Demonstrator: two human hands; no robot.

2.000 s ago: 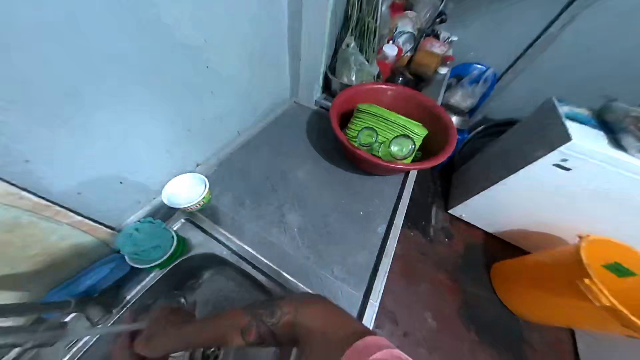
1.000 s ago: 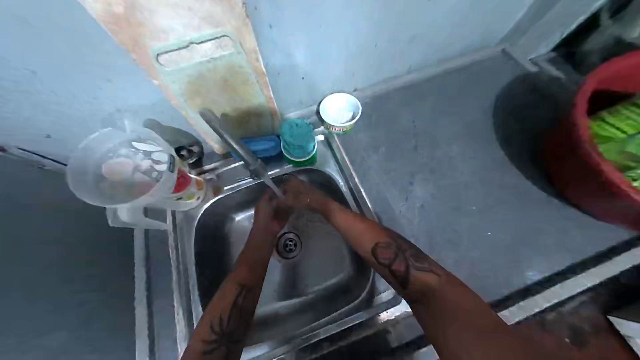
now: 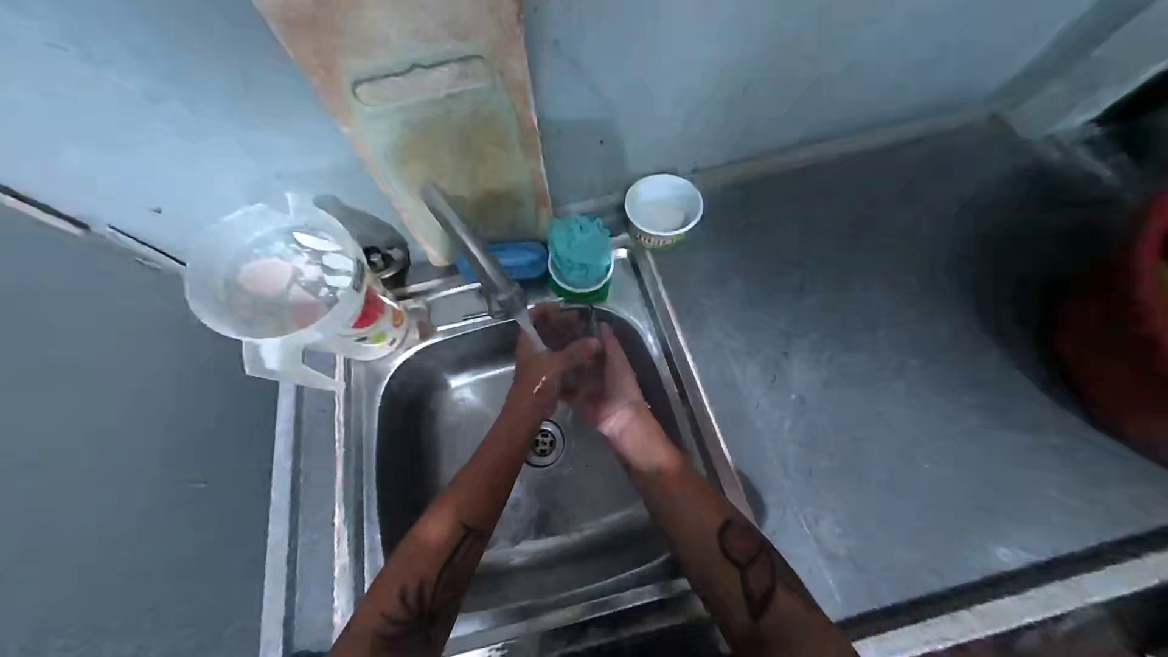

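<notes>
Water runs from the metal faucet (image 3: 474, 246) onto my hands over the stainless steel sink (image 3: 511, 547). My left hand (image 3: 546, 360) is under the stream, close against my right hand (image 3: 607, 379), whose palm is turned partly up. The fingers overlap and are blurred, so whether anything small lies between them cannot be told. The drain strainer (image 3: 545, 443) shows below the hands. Just behind them, at the sink's back rim, a teal cloth or scrubber (image 3: 580, 248) sits on a green and white tub (image 3: 581, 290).
A clear plastic pitcher (image 3: 265, 283) stands left of the sink. Behind are a blue object (image 3: 518, 260) and a worn cutting board (image 3: 447, 137) against the wall. A white tub (image 3: 664, 205) is at the back right corner; a red basin (image 3: 1122, 356) is far right on the grey counter (image 3: 894, 365).
The view has swung left from the counter to the sink. Since one second ago, my right hand has turned partly palm up beside my left under the water.
</notes>
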